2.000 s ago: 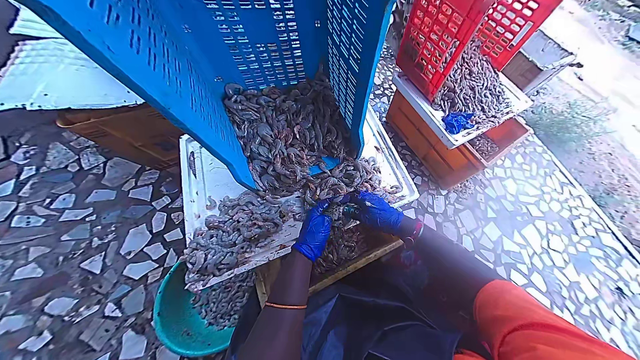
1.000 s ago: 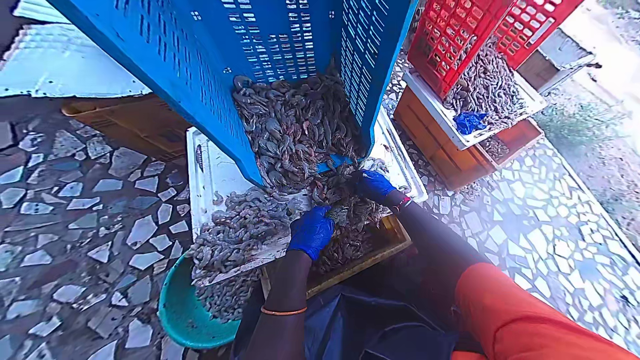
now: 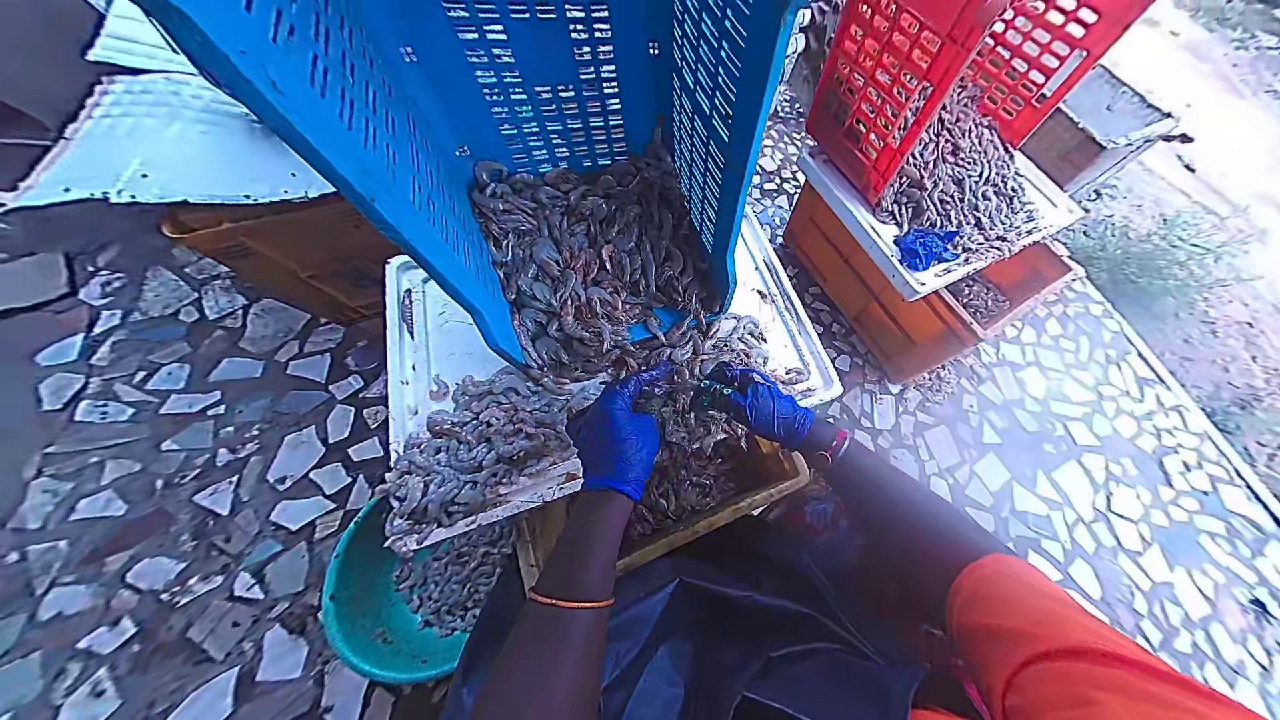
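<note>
Both hands wear blue gloves. My left hand (image 3: 617, 432) is at the front edge of the white tray (image 3: 425, 330), its fingertips among shrimp; what it grips is hidden. My right hand (image 3: 760, 403) is just right of it, fingers bent around something too small to make out. Whole shrimp (image 3: 590, 260) fill the mouth of a tilted blue plastic crate (image 3: 560, 80) resting on the tray. Paler, seemingly peeled shrimp (image 3: 490, 430) lie on the tray's left part. Below my hands, a yellowish crate (image 3: 690, 540) holds shrimp heads and shells (image 3: 690, 460).
A green basin (image 3: 370, 640) with pale shrimp stands under the tray's left corner. At right, a red crate (image 3: 885, 90) spills shrimp onto another white tray (image 3: 910, 280), with a blue glove on it, above an orange crate (image 3: 860, 310). A brown crate (image 3: 300, 255) lies behind at left.
My left hand has moved up from over the lower crate's shells to the shrimp at the tray edge, nearer my right hand. Two seconds ago the hands were also close together there.
</note>
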